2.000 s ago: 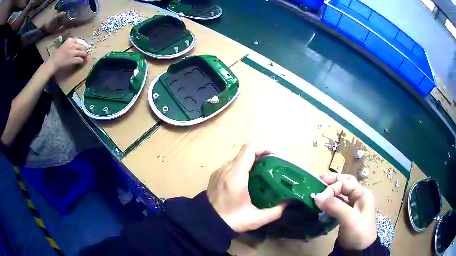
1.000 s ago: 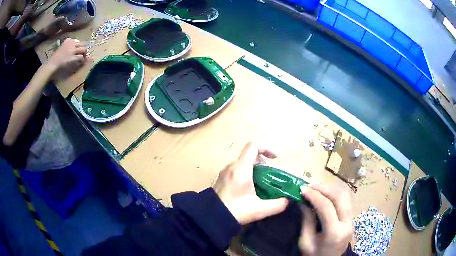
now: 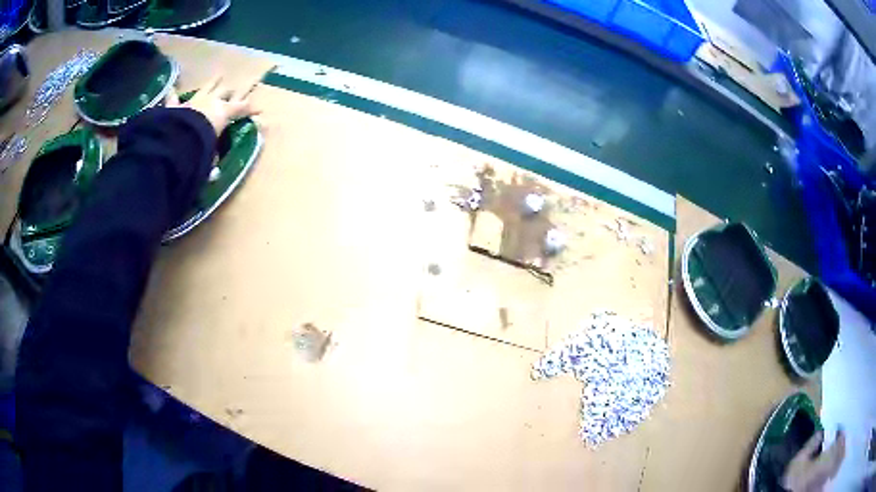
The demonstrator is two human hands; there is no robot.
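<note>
My left hand (image 3: 219,104) reaches across to the far left, fingers spread over the raised end of a glossy green housing (image 3: 239,165) lying on the cardboard. My sleeve hides much of this housing. At the lower right edge, a hand that appears to be my right hand (image 3: 815,468) is blurred and partly cut off. It overlaps another green housing (image 3: 776,437); whether it grips the rim is unclear. A heap of small speckled fittings (image 3: 620,375) lies right of centre. A stained brown piece (image 3: 514,235) behind it carries two whitish blobs.
Two green housings (image 3: 730,279) (image 3: 810,327) lie at the right, and two more (image 3: 125,82) (image 3: 53,192) at the left. The dark green conveyor surface (image 3: 461,67) runs behind the cardboard bench (image 3: 365,231). Blue crates (image 3: 634,24) stand beyond it.
The view has turned right. The housing held between both hands has left the centre; a third housing now shows at the right, under the right hand. My left hand has moved to a left-side housing.
</note>
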